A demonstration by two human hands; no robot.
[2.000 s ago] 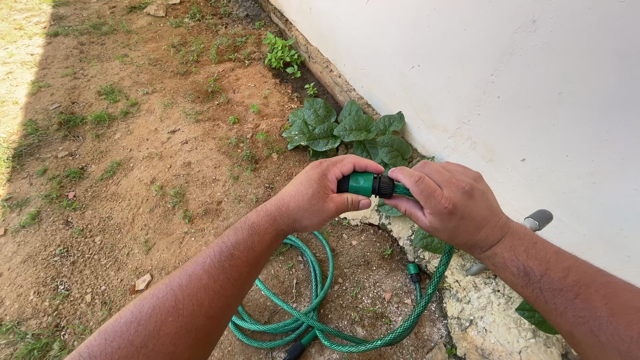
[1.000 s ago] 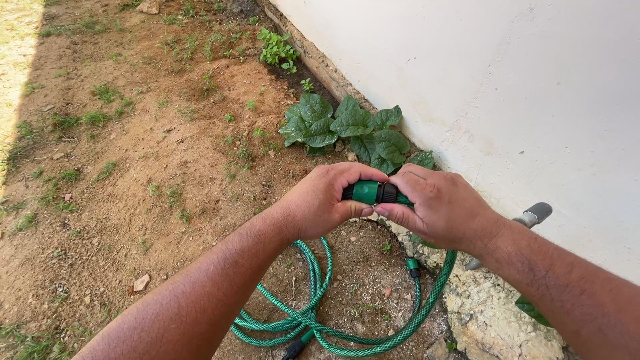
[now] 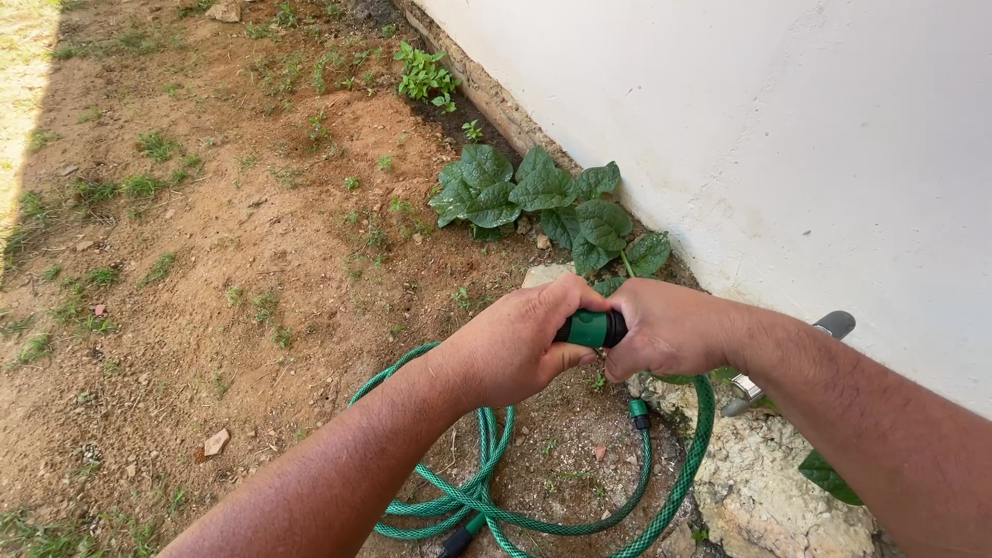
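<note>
A green and black plastic hose connector [image 3: 590, 329] is between my two hands. My left hand [image 3: 519, 341] grips its left part, thumb below and fingers above. My right hand [image 3: 670, 329] closes around its right end, where the green braided garden hose [image 3: 701, 434] joins; the fingers hide that joint. From under my right hand the hose runs down to loose coils on the soil. A smaller green connector [image 3: 638, 412] on a hose end lies below my hands, and a black and green fitting [image 3: 463, 536] lies at the bottom edge.
A white wall [image 3: 775, 155] rises at the right, with a large-leafed plant [image 3: 542, 194] at its foot. A grey and metal object [image 3: 790, 360], partly behind my right forearm, is near the pale rock [image 3: 775, 480]. Sandy soil with grass tufts spreads at the left.
My right hand has turned and closed further over the right end of the connector. My left hand keeps its hold. More hose coil shows left of my left forearm.
</note>
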